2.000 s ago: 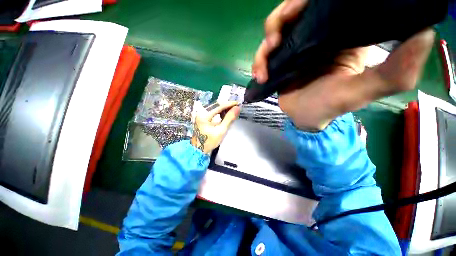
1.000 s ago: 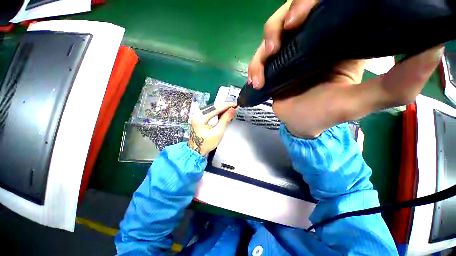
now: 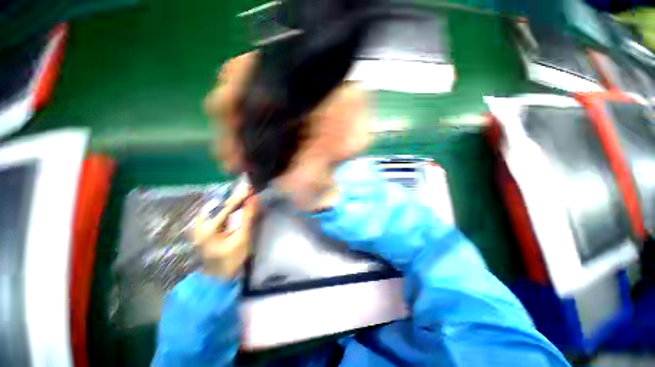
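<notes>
The picture is blurred. The laptop bottom cover (image 3: 309,251), grey with a dark edge, lies on a white foam sheet (image 3: 323,312) in front of me. My right hand (image 3: 337,129) is shut around the thick black electric screwdriver (image 3: 287,100), its lower end near the cover's far left corner. My left hand (image 3: 226,233) is at that corner, fingers bent close to the screwdriver's lower end; whether it pinches a screw is too blurred to tell. The clear screw trays (image 3: 143,279) with specks in them are left of my left hand.
More laptop covers on white sheets and red pads stand at the left (image 3: 14,251), at the right (image 3: 574,158) and across the green bench (image 3: 402,36). Dark and blue shapes show at the right edge.
The view has turned to the right, so the work sits further left and more laptops show at the right. My right hand still holds the screwdriver, now more upright, and its forearm covers less.
</notes>
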